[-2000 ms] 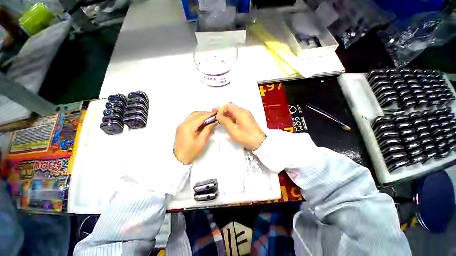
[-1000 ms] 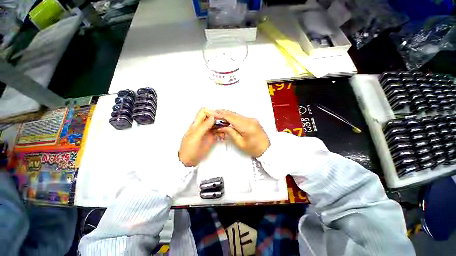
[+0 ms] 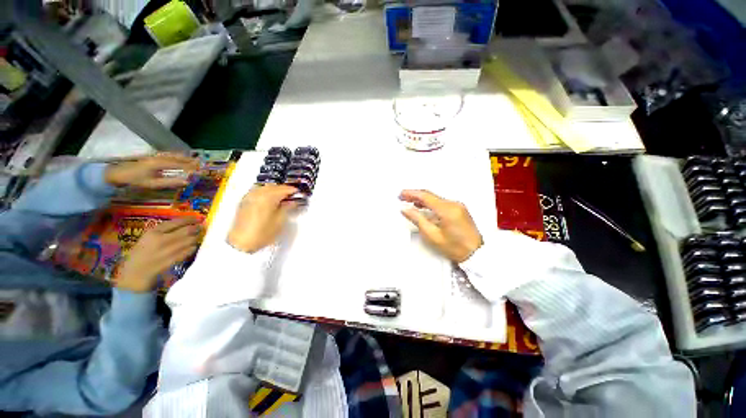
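Note:
My left hand (image 3: 260, 219) is at the near end of two tight rows of glossy dark housings (image 3: 303, 163) on the left of the white tray (image 3: 343, 265). Its fingertips close on a dark housing at the right row's near end, partly hidden by the fingers. My right hand (image 3: 442, 226) hovers over the tray's right part, thumb and forefinger apart; no object shows in it, and its palm is hidden. Two housings with pale strips (image 3: 382, 302) lie near the tray's front edge.
A clear round tub (image 3: 422, 131) stands beyond my hands. A slender pick (image 3: 607, 223) lies on the black board at right. A stock tray (image 3: 667, 204) holds dark housings far right. Another person's hands (image 3: 159, 249) are at left, over a colourful board. An open parts box (image 3: 595, 102) stands behind.
My hands have parted. The left has moved from the middle to the housing rows with the housing; the right is now apart from it. The view has shifted left, and another person's arms have appeared.

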